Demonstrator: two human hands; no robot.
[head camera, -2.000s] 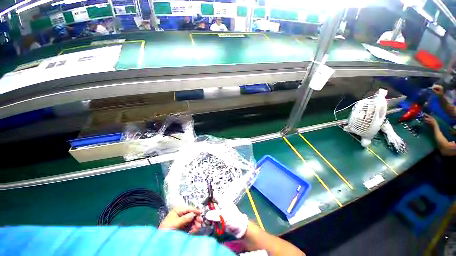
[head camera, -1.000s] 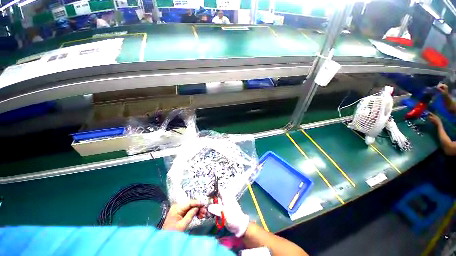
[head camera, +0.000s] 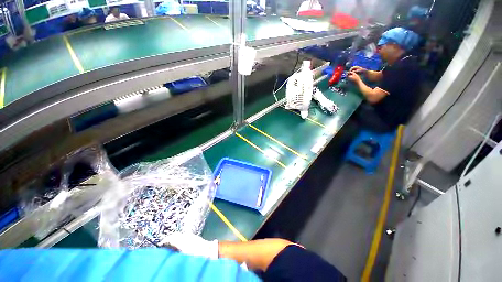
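Note:
A clear plastic bag lies open in front of me, filled with tiny silver, white and dark pieces. My right hand, in a white glove, is over the bag's near edge. A thin dark tip, perhaps of the scissors, shows at its fingers; the handles are hidden. The hand is partly cut off by the light blue shape along the bottom of the picture. My left hand is not in view.
A blue tray with a slim stick stands right of the bag. Farther along the green bench are a white fan and white cables. A seated person works there. A metal post rises behind the tray. A second clear bag is at left.
The view has swung to the right, so the bag and tray sit farther left. My left hand, the black cable coil and the red handles have gone out of sight.

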